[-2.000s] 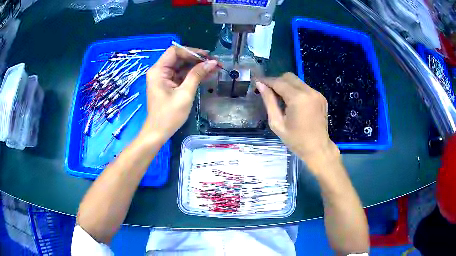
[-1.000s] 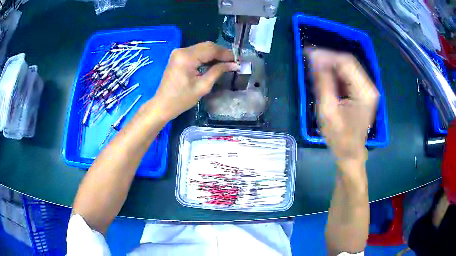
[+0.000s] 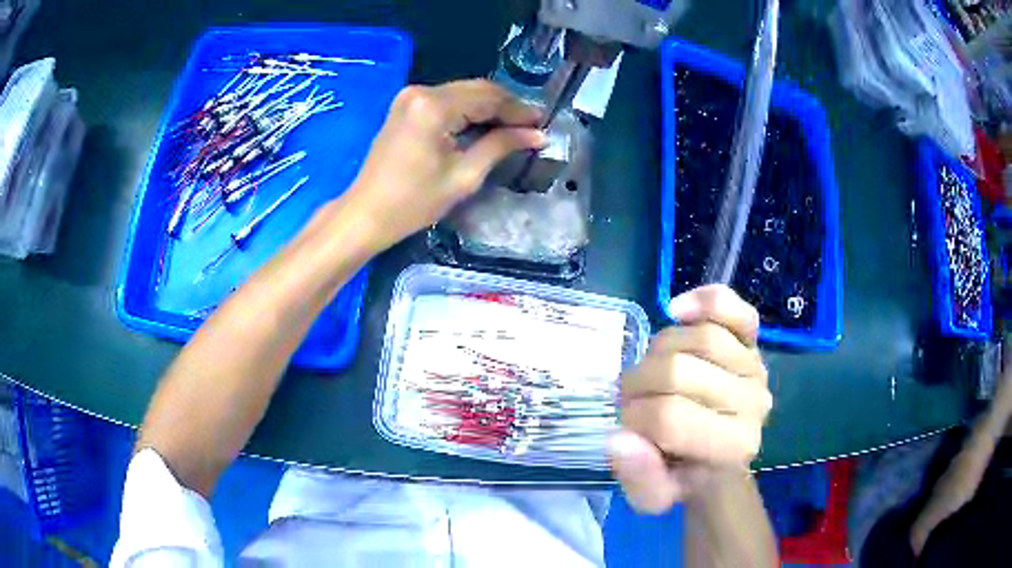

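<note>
My left hand [image 3: 455, 155] is at the press fixture [image 3: 540, 166], thumb and forefinger pinched just under the press ram [image 3: 568, 83]. What the fingertips hold is hidden; I cannot tell it from this frame. My right hand [image 3: 696, 399] is closed in a fist around the lower end of the long shiny press lever [image 3: 750, 144], in front of the right tray. The press head [image 3: 610, 20] is at the top. The clear box [image 3: 391, 372] with red and white rods [image 3: 477, 411] lies nearest me.
The left blue tray [image 3: 142, 291] holds a heap of rods with dark rings. The right blue tray [image 3: 835, 250] holds black rings. Stacked clear boxes [image 3: 31, 166] stand far left. Another blue tray [image 3: 957, 239] and plastic bags [image 3: 910, 78] are at right. A person's arm shows lower right.
My right hand has left the right tray and taken hold of the lever, which has swung down into view. My left hand stays at the fixture. The whole view has tilted.
</note>
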